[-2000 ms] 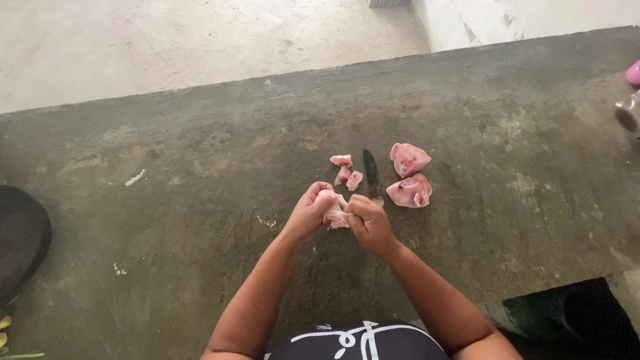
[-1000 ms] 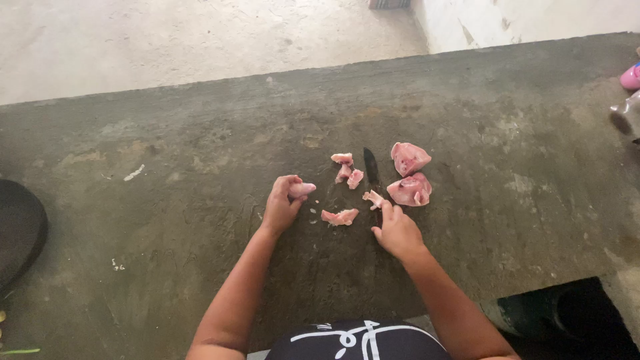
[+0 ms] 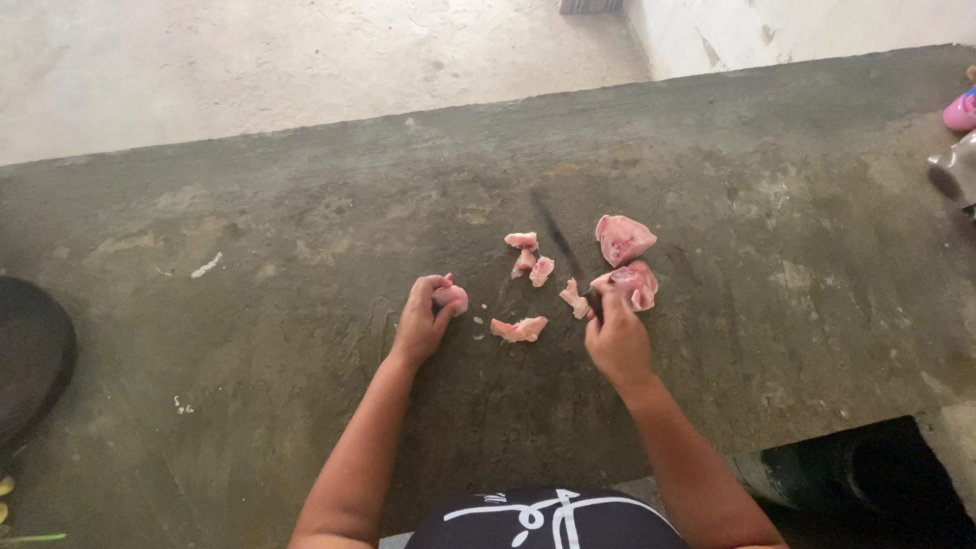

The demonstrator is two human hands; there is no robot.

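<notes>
My left hand [image 3: 425, 316] holds a small rounded piece of raw meat [image 3: 451, 299] just above the concrete counter. In my right hand [image 3: 618, 332] is a knife, its dark blade [image 3: 559, 236] pointing up and to the left and blurred; my fingers hide most of the handle. Beside the knife, a pale raw scrap [image 3: 574, 299] lies close to my right fingers. Two larger raw meat pieces, one farther back [image 3: 624, 239] and one nearer [image 3: 639, 285], lie at the right, the nearer partly behind my fingers. Several small pieces [image 3: 524, 259] sit left of the blade, and another strip [image 3: 519, 329] lies between my hands.
A round dark pan or lid [image 3: 34, 362] sits at the left edge of the concrete counter [image 3: 305, 213]. A pink container [image 3: 961, 112] and a clear plastic item [image 3: 957, 171] are at the right edge. A dark opening [image 3: 862, 476] shows at the lower right.
My hands were together on a piece of meat, then moved apart, leaving a strip and a scrap on the counter. My right hand has let go of the scrap and taken hold of the knife.
</notes>
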